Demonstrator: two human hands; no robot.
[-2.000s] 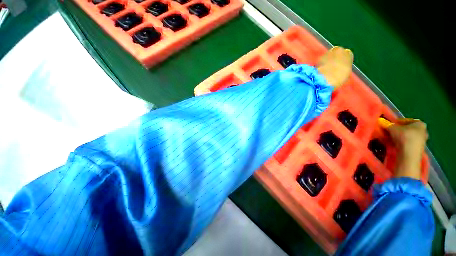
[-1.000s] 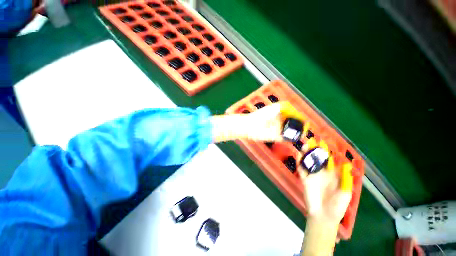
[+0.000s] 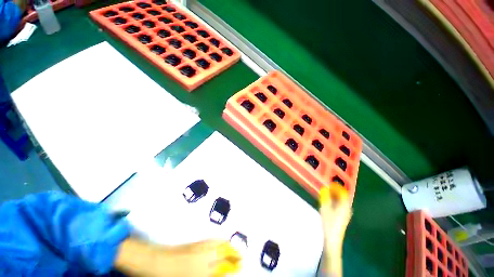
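Observation:
Several black octagonal devices (image 3: 219, 210) lie in a row on the white foam work mat (image 3: 300, 208). My left hand (image 3: 216, 258), blurred and with yellow finger cots, is low over the mat beside one device (image 3: 239, 241); its fingertips are too blurred to tell whether they hold it. My right hand (image 3: 336, 213), also blurred, has yellow-cotted fingertips at the near corner of the orange-red foam tray (image 3: 281, 157), by a black unit (image 3: 337, 179) in a pocket. Its grip cannot be told. The tray holds black units, with some pockets bare.
Another orange tray of black units (image 3: 189, 85) lies at the far left. A second white sheet (image 3: 97, 113) is left of the mat. A metal rail (image 3: 379, 160) runs behind the trays. A white cylinder (image 3: 444, 192) and another tray (image 3: 416, 249) are at the right.
Both hands have moved apart from over the tray: the left to the mat, the right to the tray's near corner. More devices now lie on the mat. The view has shifted.

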